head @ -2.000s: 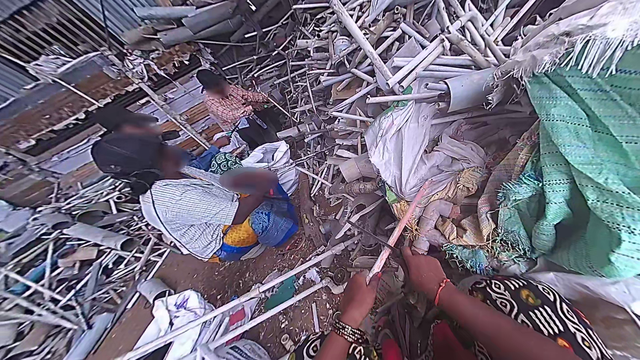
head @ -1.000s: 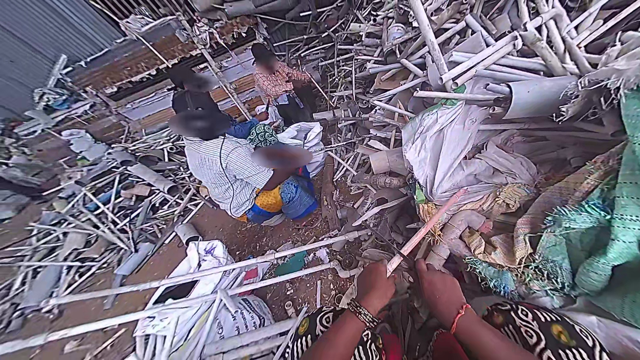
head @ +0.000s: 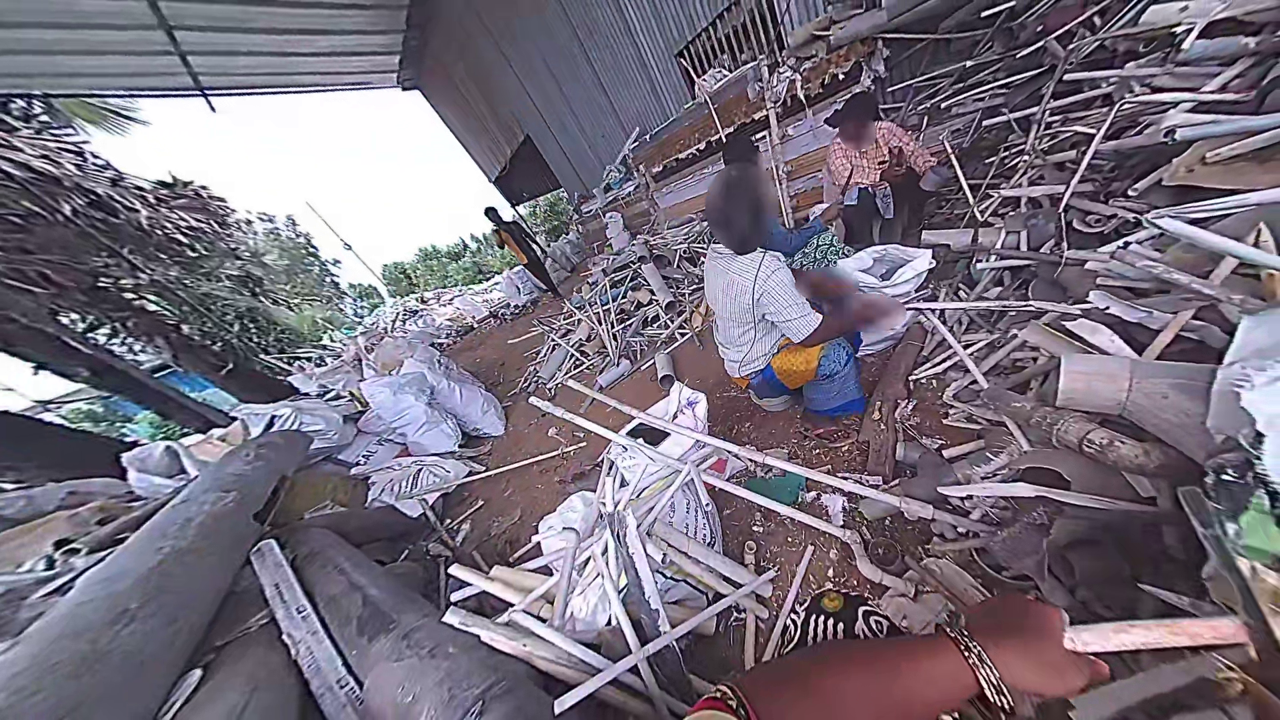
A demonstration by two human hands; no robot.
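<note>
At the lower right, my left hand (head: pixel 1040 645), wearing a beaded bracelet, is closed around one end of a flat, pinkish-white plastic pipe strip (head: pixel 1160 634). The strip points right from my fist, nearly level. A dark, narrow object (head: pixel 1225 555) slants near its far end; its kind is unclear. Below my wrist and to the left, thin plastic pipes (head: pixel 640 590) lie bundled over white woven sacks (head: pixel 690 515). My right hand is outside the picture.
Two long pale pipes (head: pixel 760 460) cross the dirt ground ahead. A person in a striped shirt (head: pixel 755 310) sits beyond them, with other people behind. Scrap pipes are heaped at right (head: pixel 1130 400); thick grey pipes (head: pixel 150 570) lie at lower left, near filled white sacks (head: pixel 430 400).
The view has swung far to the left and up. My right hand, earlier beside my left near the strip, has gone out of view. My left hand still holds the strip.
</note>
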